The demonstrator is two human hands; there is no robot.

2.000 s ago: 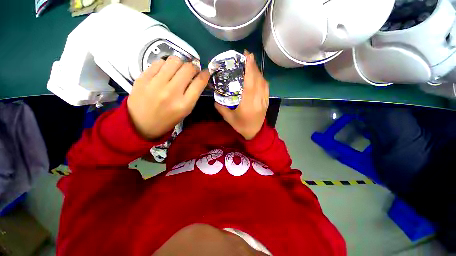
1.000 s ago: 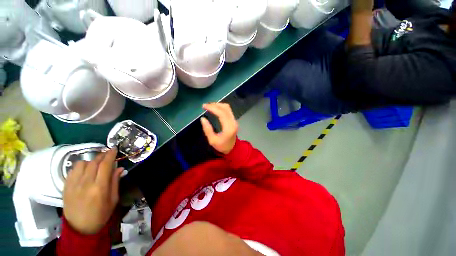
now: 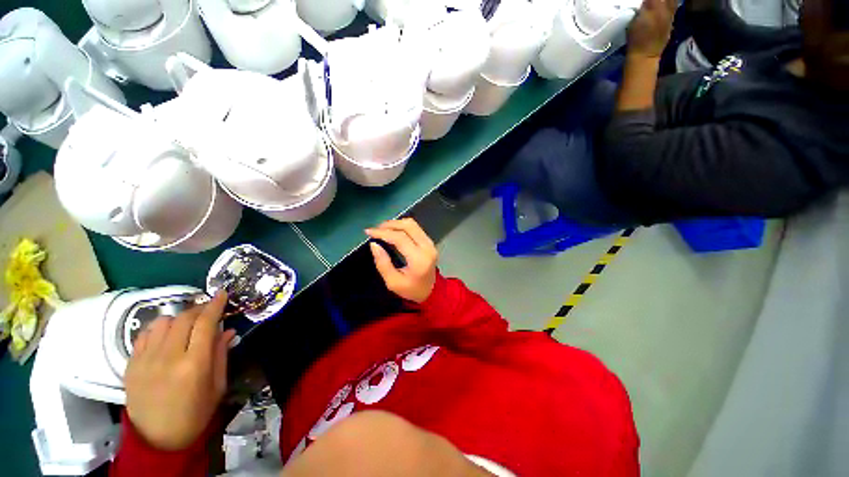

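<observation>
The white camera body (image 3: 70,359) lies on the green bench at the lower left, its round head opening facing the head front. The camera head front (image 3: 251,282) lies open side up near the bench edge, with its dark circuit board showing. Thin wires run from it toward the body. My left hand (image 3: 177,373) is over the body's opening, its fingertips at the wires and the near side of the head front. Whether the fingers grip a wire is hidden. My right hand (image 3: 408,259) is off the bench edge, fingers apart and curved, holding nothing.
Several white camera units (image 3: 265,130) stand in rows along the back of the bench. A crumpled yellow lump (image 3: 28,284) lies on cardboard (image 3: 70,244) at the left. Another person in a dark top (image 3: 707,154) sits at the right by a blue stool (image 3: 540,233).
The view has swung toward the right. My right hand has let go of the head front, which now lies on the bench, and moved away. My left hand stays by the wires.
</observation>
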